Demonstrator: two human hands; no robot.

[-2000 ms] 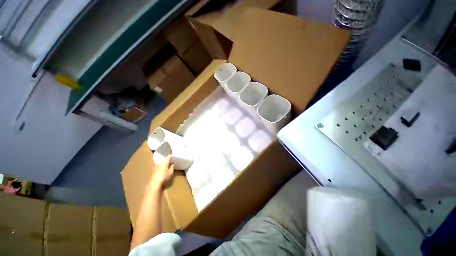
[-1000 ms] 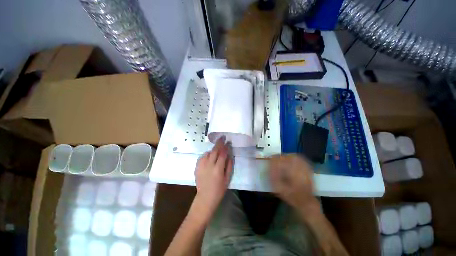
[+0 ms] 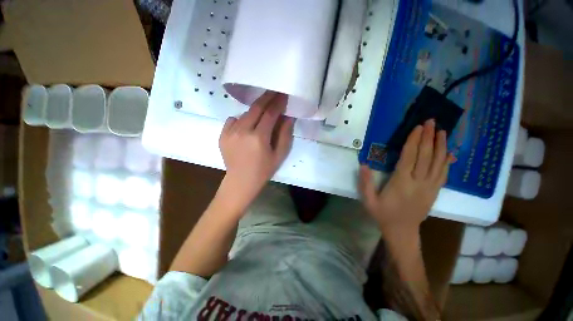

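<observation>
A white housing (image 3: 279, 47) lies on the jig on the perforated base plate (image 3: 204, 59), its open end towards me. My left hand (image 3: 257, 135) is at this open end, with its fingertips at or just inside the rim. Whether they grip it is hard to tell. My right hand (image 3: 411, 172) lies with its fingers on the near edge of a black block (image 3: 430, 113), which looks like a computer mouse, on the blue mat (image 3: 477, 144). A cable runs from the block to the upper right. The housing's far end is out of the picture.
The left carton (image 3: 31, 182) holds rows of housings, with several open ends along its back edge and two lying at its near edge (image 3: 85, 269). The right carton (image 3: 534, 251) holds closed ends in groups. The white table's near edge (image 3: 314, 172) is in front of my body.
My right hand has moved right from the table's front edge to the black block. My left hand remains at the housing's open end. The view has moved closer to the table.
</observation>
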